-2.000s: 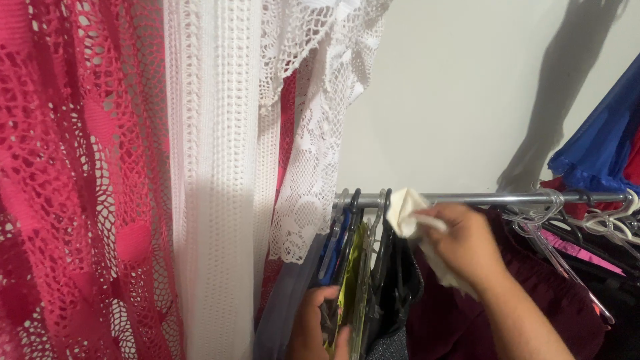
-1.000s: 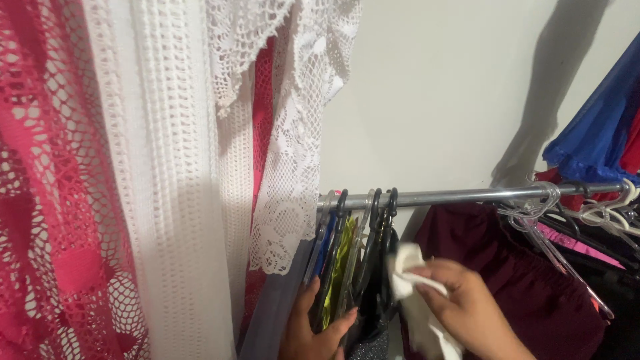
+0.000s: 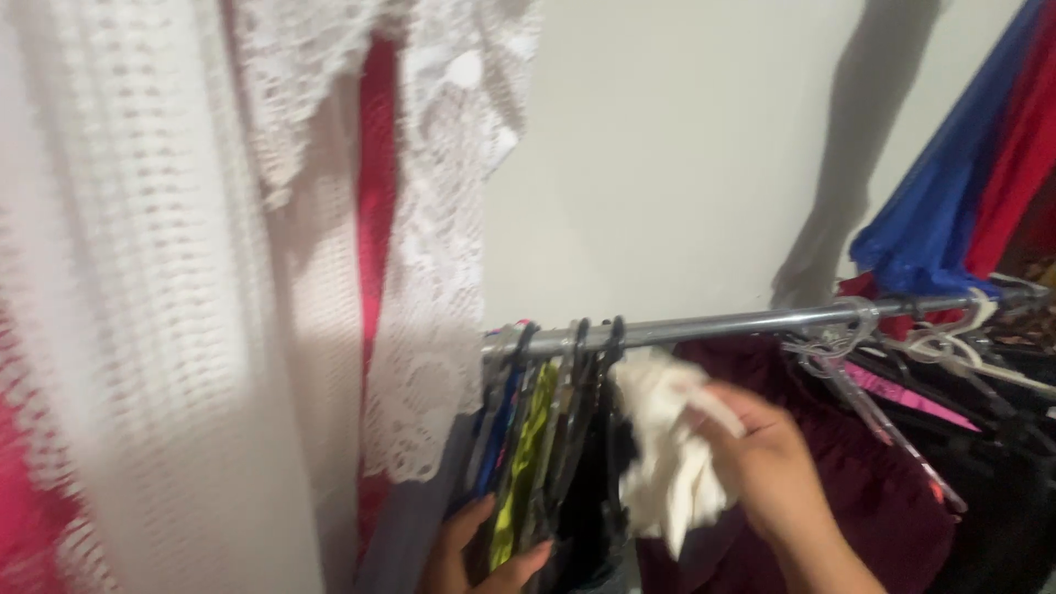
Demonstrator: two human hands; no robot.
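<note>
A crumpled white cloth [image 3: 668, 454] is gripped by my right hand [image 3: 759, 454], just right of a bunch of hung clothes and below the metal rail [image 3: 709, 327]. At the lower middle, my left hand [image 3: 487, 553] rests against those clothes, thumb and finger on either side of a yellow-green garment [image 3: 528, 454]. Blue and black garments [image 3: 582, 511] hang close beside it on black and clear hangers. Whether the left fingers press on the fabric is partly hidden. Behind my right hand hangs a dark maroon garment [image 3: 874, 503].
White openwork and lace garments [image 3: 429, 247] hang at the left, with pink fabric [image 3: 378, 198] between them. At the right, blue cloth [image 3: 940, 198] and red cloth drape above the rail, over white and clear hangers [image 3: 949, 342] with black clothes and a pink piece. A pale wall stands behind.
My right hand, holding the white cloth, has gone from the rail down beside the black garments and back up a little. My left hand stays at the hung clothes. The view has shifted.
</note>
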